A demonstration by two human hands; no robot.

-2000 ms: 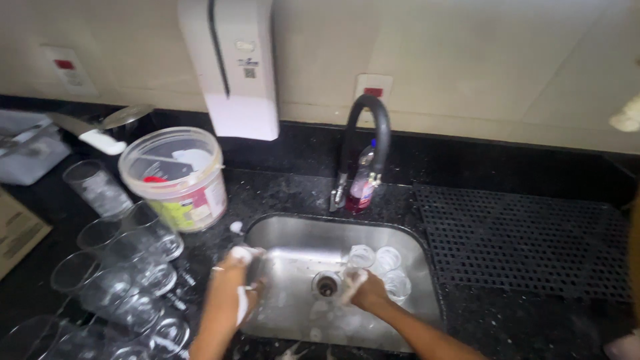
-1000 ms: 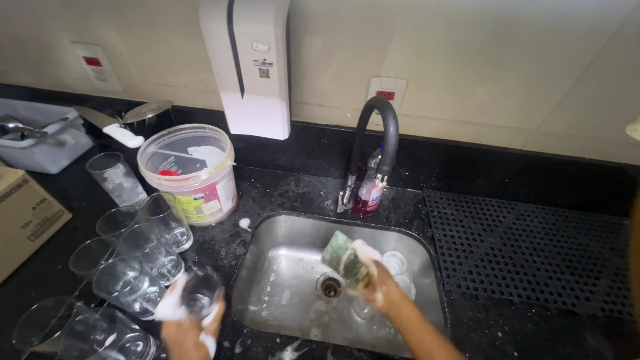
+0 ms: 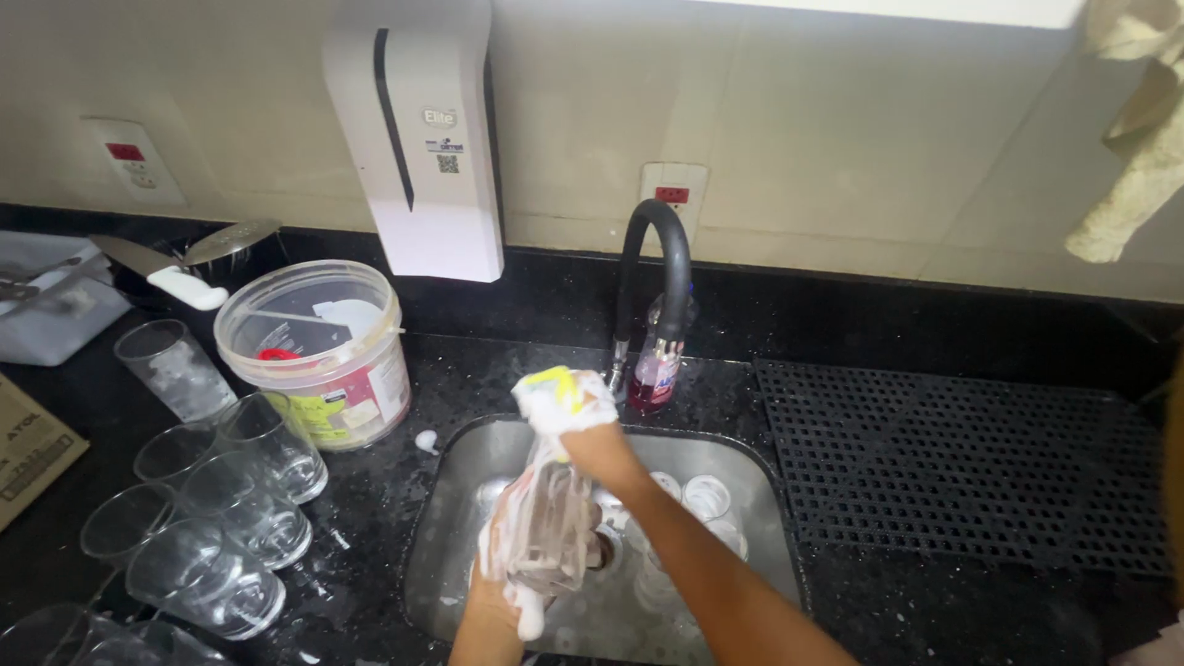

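Observation:
My left hand (image 3: 504, 564), covered in suds, holds a drinking glass (image 3: 553, 527) tilted over the steel sink (image 3: 462, 527). My right hand (image 3: 583, 407) grips a foamy yellow sponge (image 3: 555, 393) at the upper end of that glass, under the black curved faucet (image 3: 661, 222). Several small glasses (image 3: 708, 498) lie in the basin to the right, partly behind my right forearm. More clear glasses (image 3: 222, 578) stand on the black counter at the left. The drain is partly hidden behind the held glass.
A plastic bucket (image 3: 319, 370) stands left of the sink, near a grey bin (image 3: 55, 314) and a cardboard box (image 3: 32, 453). A bottle of red liquid (image 3: 655, 375) is behind the faucet. A black perforated mat (image 3: 953, 462) lies to the right. A white dispenser (image 3: 425, 185) hangs above.
My left hand has moved from the glasses at the left to over the sink, with a glass in it. My right hand has brought the sponge up to that glass.

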